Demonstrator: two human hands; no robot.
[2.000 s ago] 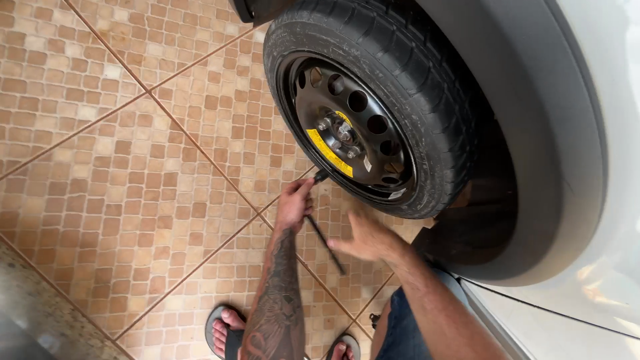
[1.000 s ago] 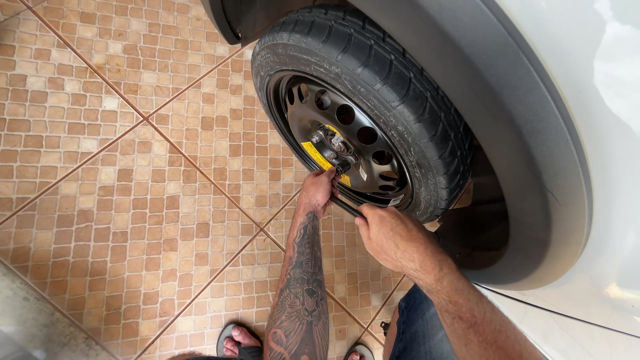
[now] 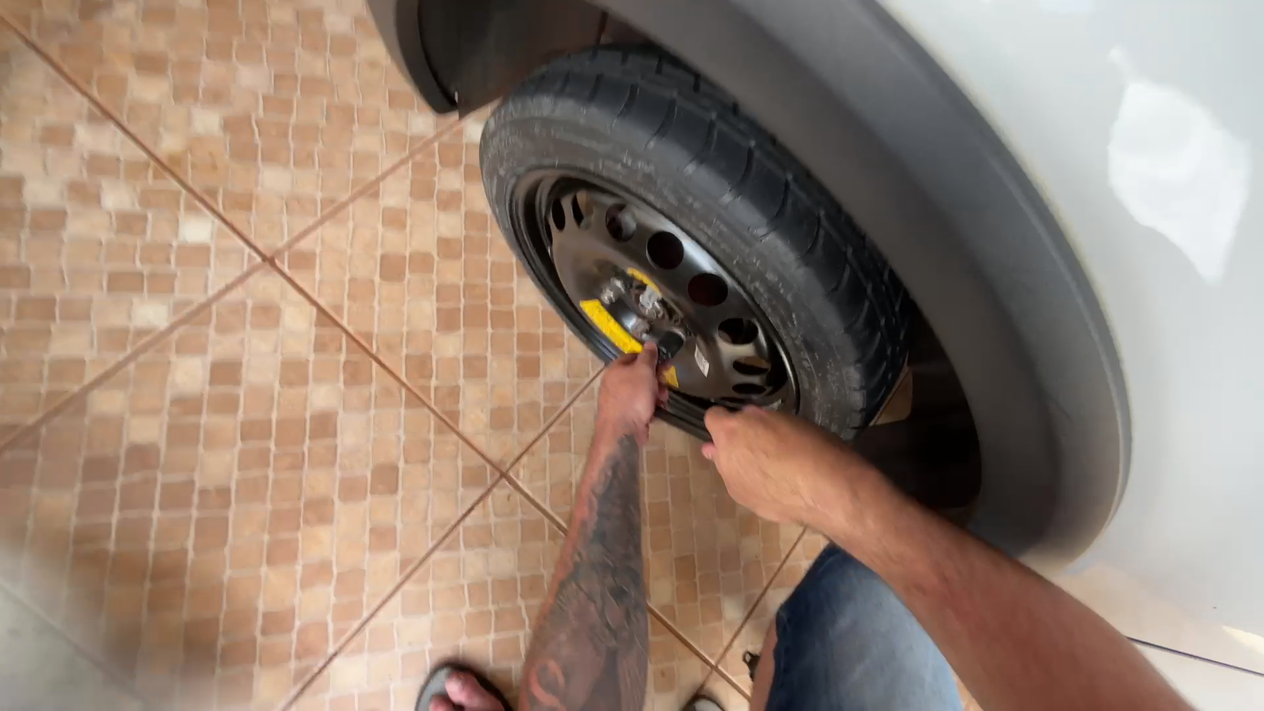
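A black steel wheel [image 3: 632, 237] with yellow labels and a black tyre [image 3: 731, 197] sits in the wheel arch of a light-coloured car. My left hand [image 3: 632, 390] grips the head end of a dark lug wrench [image 3: 669, 344], whose socket is at the lower part of the hub, by the wheel bolts [image 3: 647, 301]. Whether the socket is fully seated on a bolt cannot be told. To the right, my right hand [image 3: 755, 454] is closed around the other end of the wrench, in front of the wheel's lower rim; its fingers mostly hide the handle.
A dark plastic arch trim [image 3: 1047, 395] curves around the tyre, and the pale body panel [image 3: 1185, 346] lies beyond it. Below is a tiled floor [image 3: 375, 395]. My sandalled foot [image 3: 462, 688] and denim-covered leg [image 3: 849, 632] are at the bottom.
The wrench, hanging low beside the tyre two seconds ago, is now up at the hub. My right hand, open then, has closed on its handle.
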